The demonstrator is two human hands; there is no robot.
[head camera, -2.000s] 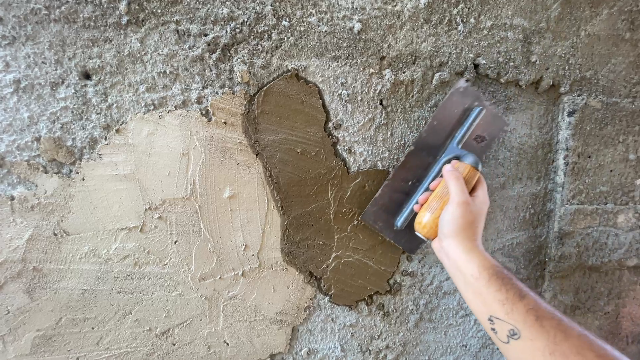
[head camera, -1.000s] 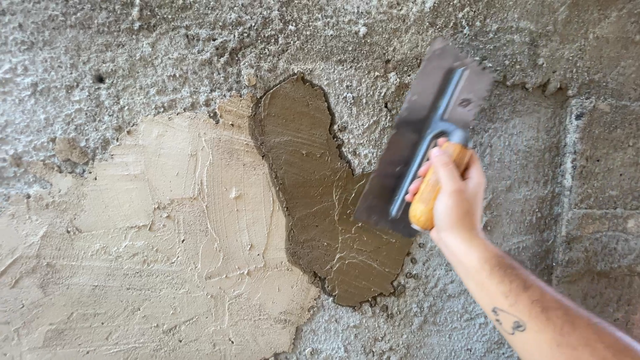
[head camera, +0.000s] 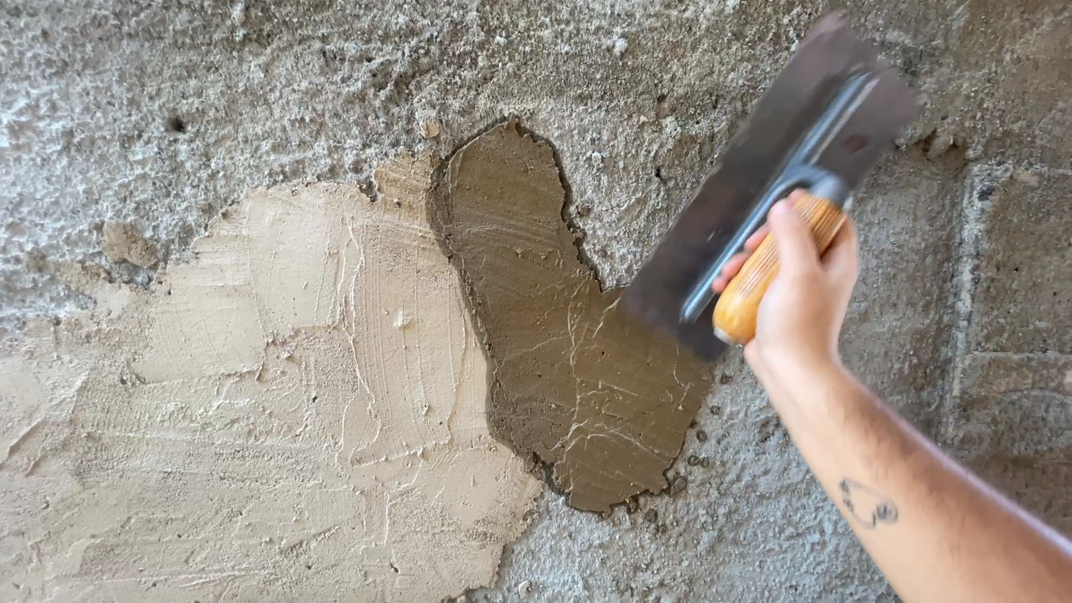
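My right hand (head camera: 808,280) is closed around the ribbed wooden handle of a steel plastering trowel (head camera: 754,184). The trowel's rectangular blade slants from upper right to lower left, a little blurred. Its lower end overlaps the right part of a patch of wet brown plaster (head camera: 536,318) on the wall; whether the blade touches it I cannot tell. Along its left side the wet patch borders a wide area of pale dried plaster (head camera: 293,402). The face of the blade toward the wall is hidden. My left hand is out of view.
Rough grey wall (head camera: 293,92) surrounds the plaster above and at the lower right. On the right, blocks with a pale mortar joint (head camera: 967,293) show behind my arm. Small dark specks of plaster dot the wall beside the wet patch's lower right edge.
Compared with one second ago, the trowel leans further to the right at its upper end. My right hand keeps its hold on the handle. The wet patch looks much the same.
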